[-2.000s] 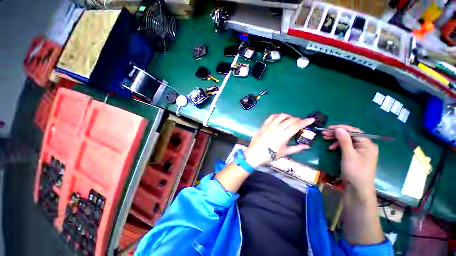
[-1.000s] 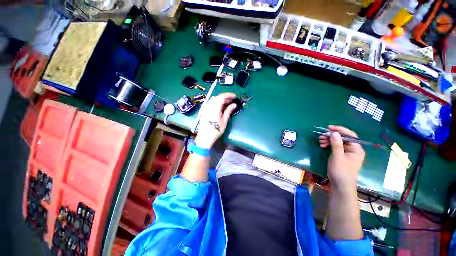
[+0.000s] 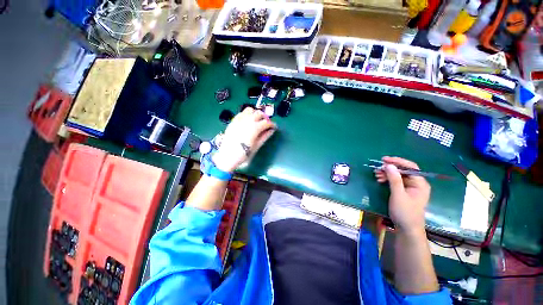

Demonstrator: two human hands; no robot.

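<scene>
A small square watch body (image 3: 340,173) with a pale inside lies alone on the green mat in front of me. My right hand (image 3: 406,193) is to its right and grips tweezers (image 3: 411,172), their two tips apart and pointing left, clear of the body. My left hand (image 3: 241,140) is over the mat at the left, fingertips by a group of dark and pale watch parts (image 3: 284,108). The hand covers some parts, and whether it holds one cannot be told.
Red trays (image 3: 123,184) with dark parts stand at left. A solder reel (image 3: 161,134) is left of my left hand. White adhesive pieces (image 3: 431,131), a blue bin (image 3: 506,140) and white paper (image 3: 475,205) are at right. An organizer box (image 3: 372,58) lines the back.
My left hand has left the watch body and moved left to the parts group. The dark part with a tail no longer shows in its old spot. My right hand keeps the tweezers, now off the body.
</scene>
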